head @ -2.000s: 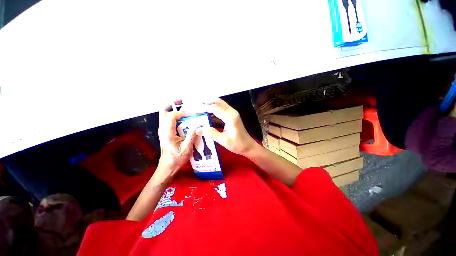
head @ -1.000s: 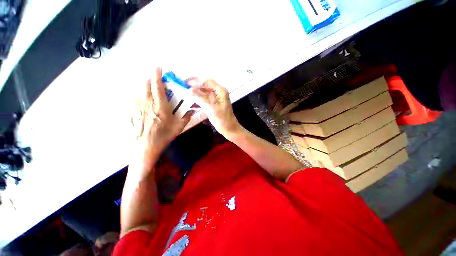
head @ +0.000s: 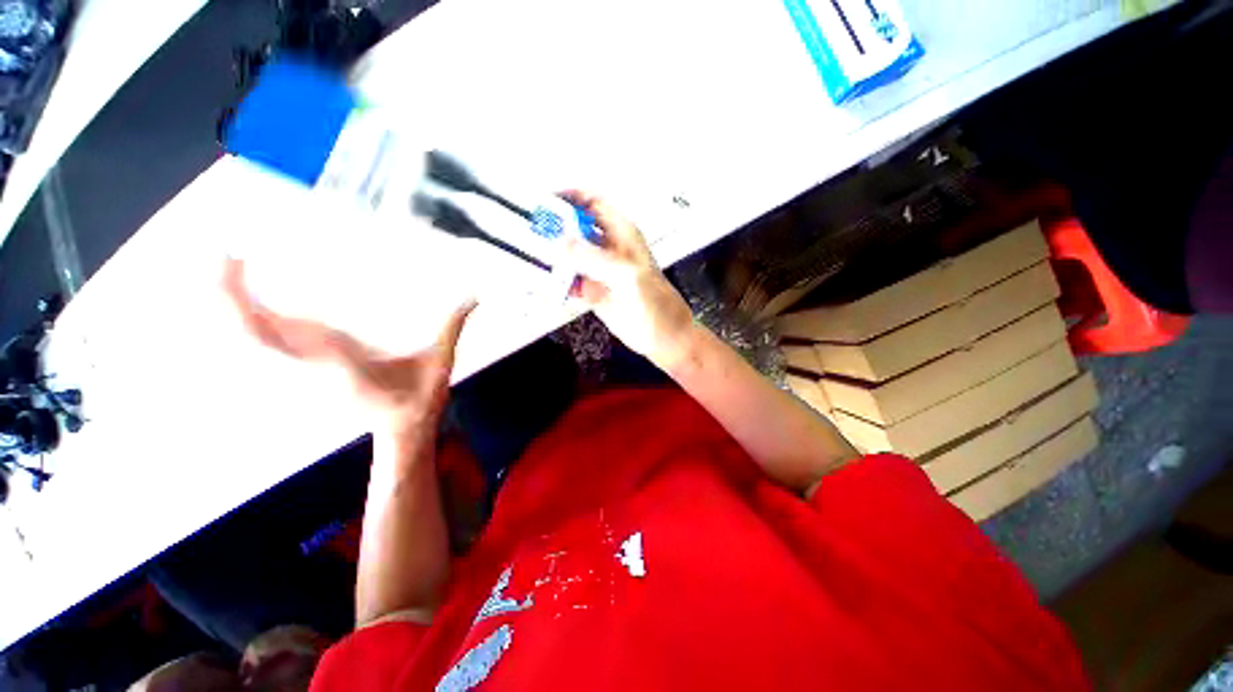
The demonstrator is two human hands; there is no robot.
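Observation:
A white and blue retail box (head: 385,176) printed with two black plugs is over the white bench, its far blue end blurred. My right hand (head: 615,270) holds the box by its near end, at the bench's front edge. My left hand (head: 385,365) is spread apart from the box, to its left, with nothing in it; its fingers are blurred. Whether a cable is inside the box cannot be seen.
Another retail box (head: 859,47) lies on the white bench (head: 676,122) at the top right. Black cables (head: 325,34) lie on the dark strip at the top left, with more (head: 34,406) at the left edge. Brown cartons (head: 947,372) and an orange-red stool (head: 1116,291) stand below.
The box now extends up and left from my right hand, showing its printed plugs. My left hand has come away from it and opened. Earlier, both hands held the box nearer my body.

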